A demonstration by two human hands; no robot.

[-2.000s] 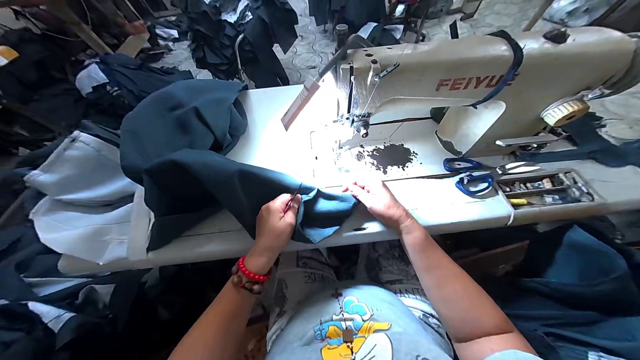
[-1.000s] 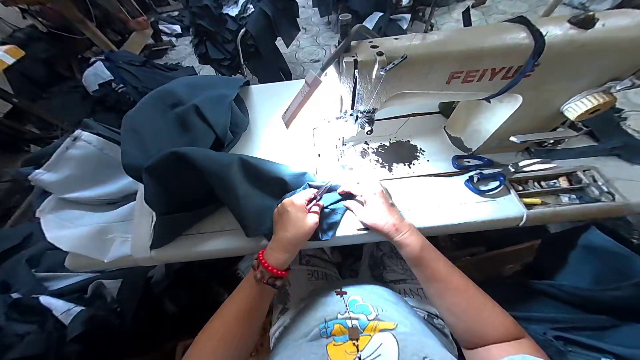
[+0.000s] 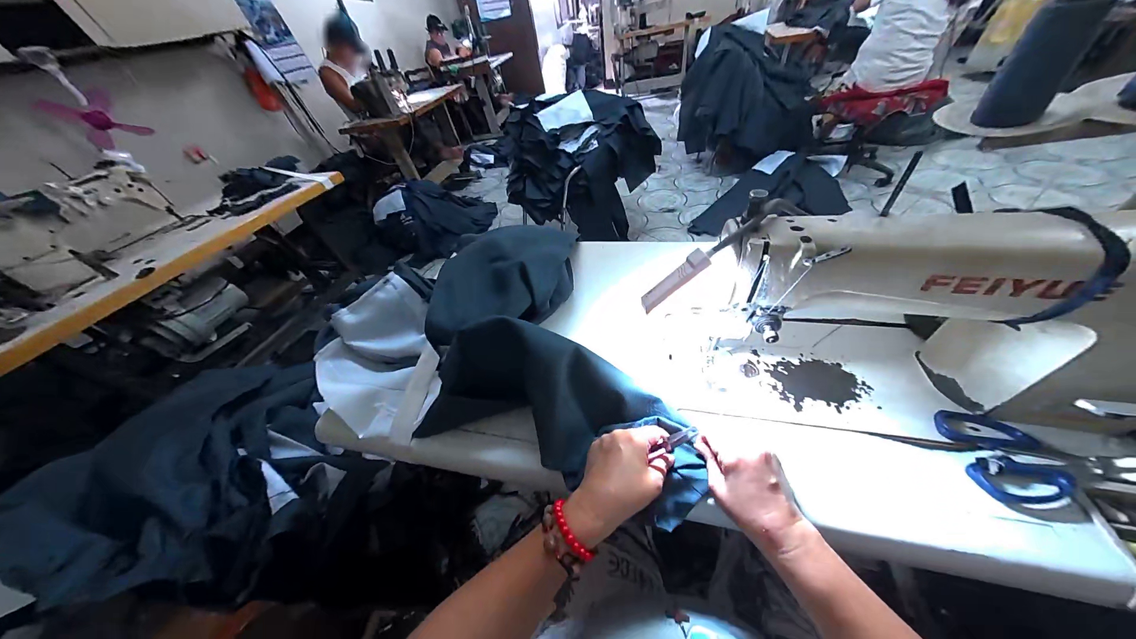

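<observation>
Dark blue-green fabric [image 3: 568,373] lies draped over the left part of the sewing table [image 3: 825,461] and runs down to its front edge. My left hand [image 3: 626,470], with a red bead bracelet at the wrist, grips a small metal cutting tool [image 3: 676,438], its exact kind unclear, over the fabric's end. Close beside its tip, my right hand [image 3: 754,488] pinches the same fabric between thumb and fingers. Behind my hands stands a Feiyue sewing machine [image 3: 887,266], its lit needle area to the upper right of them.
Blue-handled scissors [image 3: 1021,479] lie at the right of the table. Pale fabric [image 3: 364,373] hangs over its left end, beside a dark fabric heap [image 3: 151,479]. Another sewing table [image 3: 248,222] stands at left. A seated person [image 3: 346,71] is at a far machine; other people are farther back.
The view has tilted up, showing more of the room. Since two seconds ago, my right hand has come closer to my left, and both stay on the fabric.
</observation>
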